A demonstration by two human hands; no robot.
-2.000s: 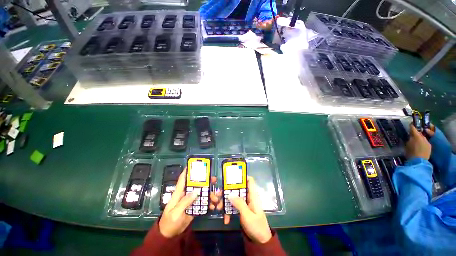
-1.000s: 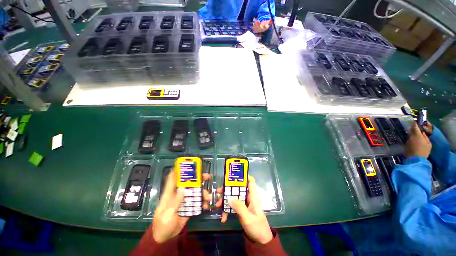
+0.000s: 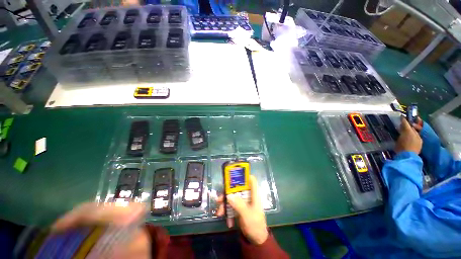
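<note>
My right hand (image 3: pixel 250 215) holds a yellow-framed keypad phone (image 3: pixel 237 177) upright, its screen lit blue, over the lower row of the clear tray (image 3: pixel 240 136). The thumb is on its keys. My left hand (image 3: pixel 108 227) is large and blurred at the lower left, close to the camera. It holds a blurred yellow-framed phone (image 3: pixel 65 245), partly cut off by the picture's edge. In the tray, three black phones lie back up in the upper row and three in the lower row (image 3: pixel 163 192).
Beyond the tray, a yellow-framed phone (image 3: pixel 151 92) lies on a white board (image 3: pixel 217 91) below stacked filled trays (image 3: pixel 121 66). At right, a neighbour's blue sleeve (image 3: pixel 414 187) is beside another filled tray (image 3: pixel 328 146). Green pieces (image 3: pixel 20 164) lie far left.
My left hand has moved left and up close to the camera with its phone, uncovering the lower-row phones. My right hand stays near its place. The view has shifted slightly.
</note>
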